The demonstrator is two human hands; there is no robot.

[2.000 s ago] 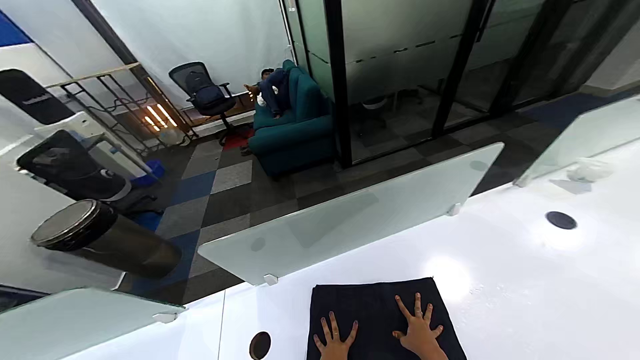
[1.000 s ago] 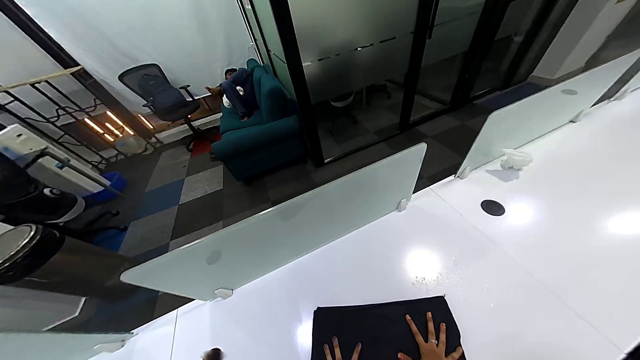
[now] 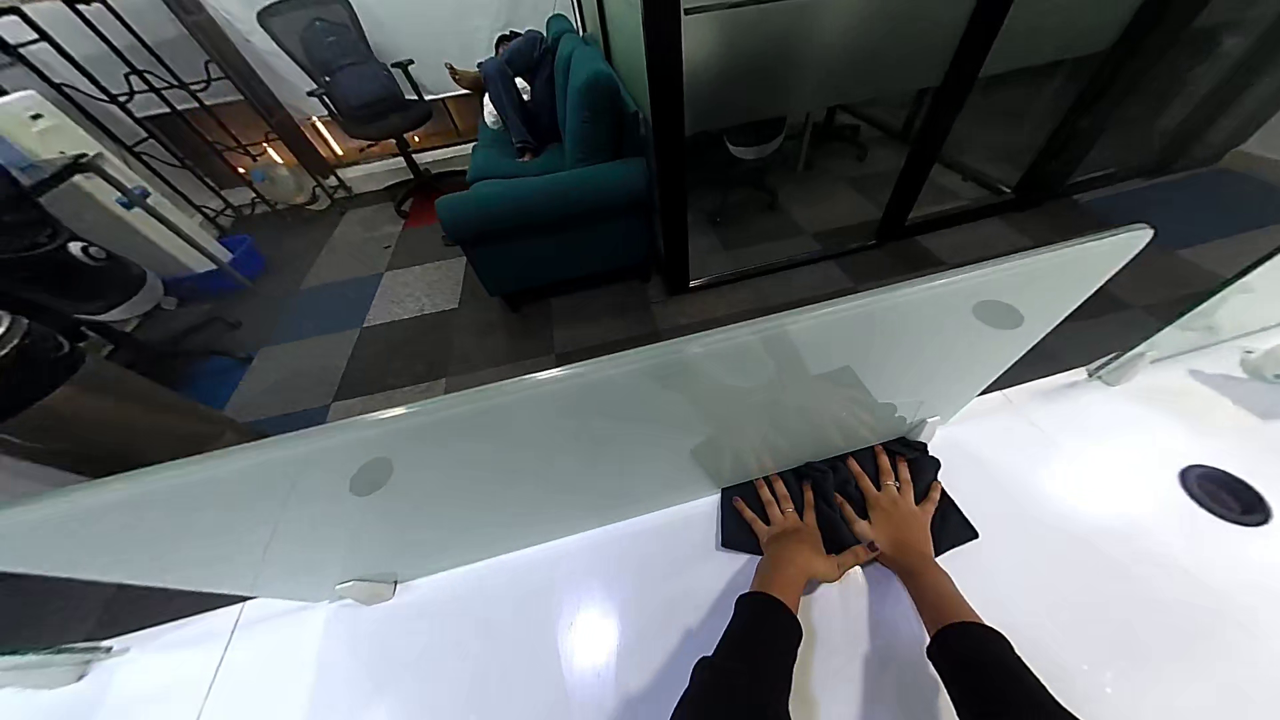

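A black cloth (image 3: 740,520) lies bunched and wrinkled on the white desk (image 3: 480,640), its far edge against the foot of a frosted glass divider (image 3: 620,420). My left hand (image 3: 795,545) presses flat on the cloth's left part with its fingers spread. On the right part, my right hand (image 3: 895,515) rests palm down, fingers also spread. The thumb of my left hand reaches the base of my right hand. Both hands wear a ring, and black sleeves cover the forearms.
A second glass divider (image 3: 1220,310) and a round black desk grommet (image 3: 1225,495) are at the right. Beyond the divider, a person (image 3: 525,85) lies on a teal sofa (image 3: 550,220), near a mesh office chair (image 3: 350,80). A dark bin (image 3: 100,410) stands at the left.
The cloth, spread smooth earlier, is now bunched up against the divider's foot. Both hands have moved forward with it and now lie close together. The view has shifted considerably.
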